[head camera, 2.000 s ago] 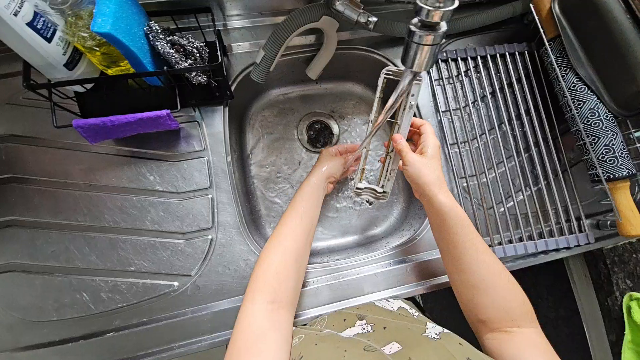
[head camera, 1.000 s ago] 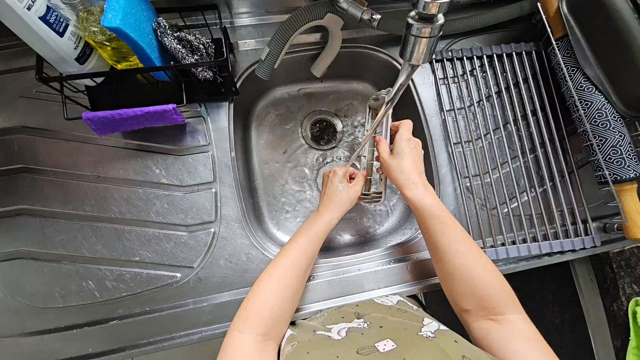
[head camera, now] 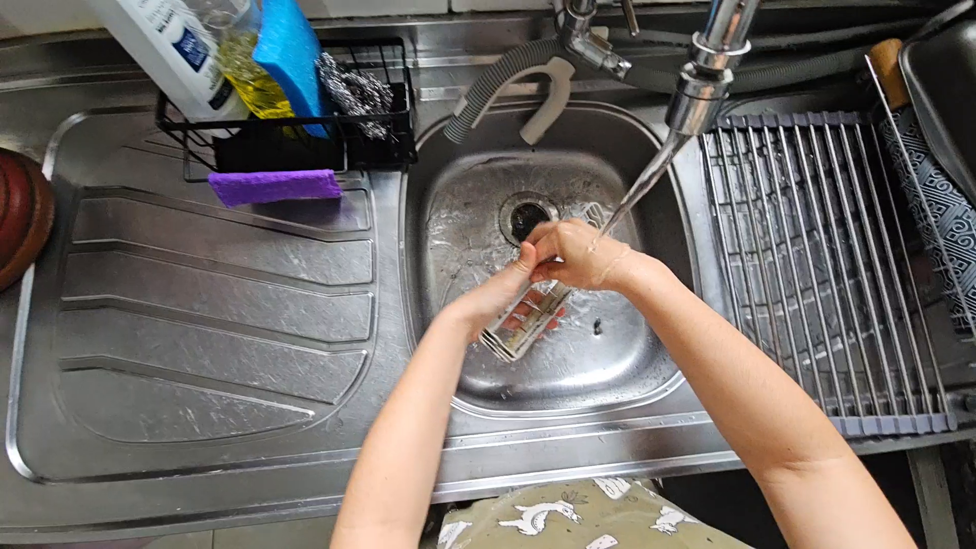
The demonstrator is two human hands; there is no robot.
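Observation:
Over the stainless steel sink basin (head camera: 648, 335), my left hand (head camera: 507, 293) holds a narrow, pale slotted frame (head camera: 507, 347) from beneath, its fingers showing through the openings. The frame slants, its near end pointing toward the basin's lower left. My right hand (head camera: 576, 252) is bent over the frame's upper part, fingers close to my left thumb; whether they grip it is hidden. Water runs from the chrome faucet (head camera: 698, 99) onto my right hand and wrist. The drain (head camera: 526, 217) lies just beyond my hands, and a small dark bit (head camera: 597, 327) rests on the basin floor.
A black wire caddy (head camera: 377, 141) holds bottles, a blue sponge (head camera: 288, 61) and a steel scourer (head camera: 354, 91); a purple cloth (head camera: 274, 187) hangs in front. A grey hose (head camera: 496, 80) arches over the basin's back edge. Right of the basin lies a roll-up drying rack (head camera: 823, 267).
The frame has turned from nearly upright to slanting toward the lower left. My right hand has moved left from its right side to over its upper part. Water now strikes my right hand.

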